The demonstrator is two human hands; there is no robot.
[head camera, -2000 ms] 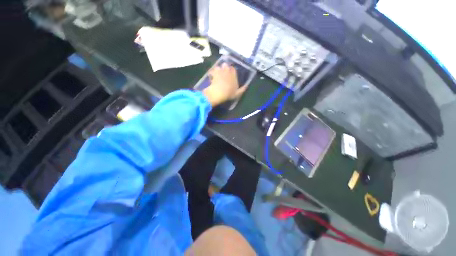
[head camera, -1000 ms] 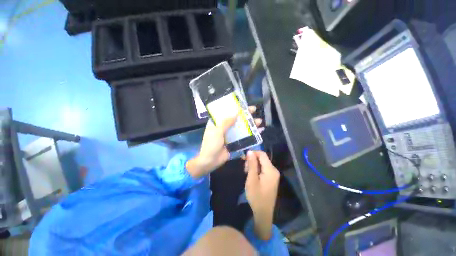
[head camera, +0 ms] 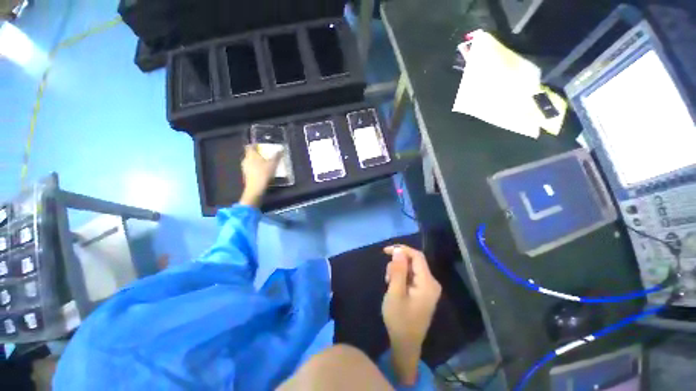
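My left hand (head camera: 259, 174) holds a smartphone (head camera: 279, 169) with a white label by its left side, at a pocket of the near black foam tray (head camera: 221, 164). Two more smartphones with white labels, one in the middle (head camera: 324, 153) and one at the right (head camera: 368, 141), lie in pockets of this tray. The leftmost pocket holds no phone. My right hand (head camera: 412, 298) is raised over my dark lap, fingertips drawn together, with nothing visible between them.
A farther black tray (head camera: 267, 103) holds several dark slabs. Right, on the green bench (head camera: 450, 183), are a blue coupler plate (head camera: 553, 202), papers (head camera: 496, 88), blue cables (head camera: 496, 263), a black mouse (head camera: 566, 319) and a tester (head camera: 637, 122). Another plate (head camera: 599, 378) is cut off below. A rack (head camera: 84, 206) stands left.
My left hand has carried the labelled phone from in front of me left to the tray. My right hand has come away from the phone's lower end. The view has shifted, showing more of the tray.
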